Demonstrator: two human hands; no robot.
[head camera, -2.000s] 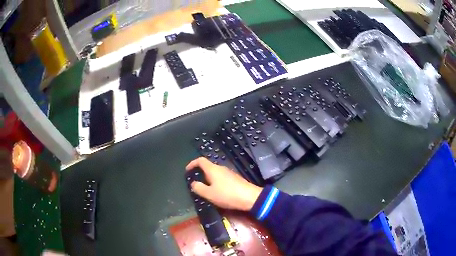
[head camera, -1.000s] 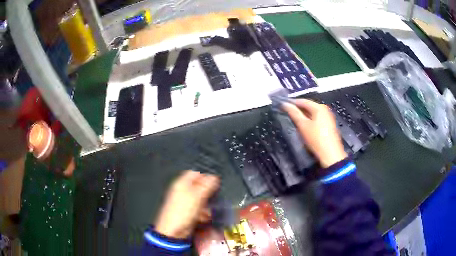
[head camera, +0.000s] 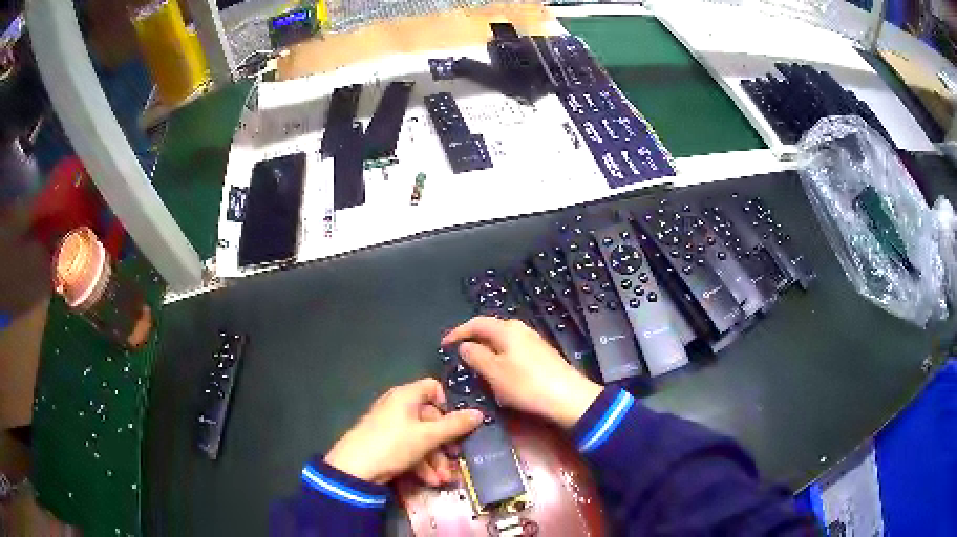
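A black remote control (head camera: 489, 451) lies with its lower end over the yellow metal block (head camera: 469, 489) on the red-brown test fixture (head camera: 561, 493) at the bottom centre. My left hand (head camera: 404, 432) holds the remote's left side, with the thumb on its face near the middle. My right hand (head camera: 522, 369) holds its upper end from the right, fingers near the top buttons. Overlapping rows of black remotes (head camera: 656, 315) lie buttons up on the dark green mat to the right, beyond my right hand.
One remote (head camera: 219, 393) lies alone at left. White sheet (head camera: 399, 210) behind bears black pieces, a green strip (head camera: 419, 189) and a navy label sheet (head camera: 630, 147). Plastic bag (head camera: 871, 226) and blue tote (head camera: 913, 462) are at right, a lidded cup (head camera: 86, 271) at far left.
My right hand has come from the remote row down to the fixture. My left hand now steadies a remote there. A remote now lies on top of the row where my right hand was.
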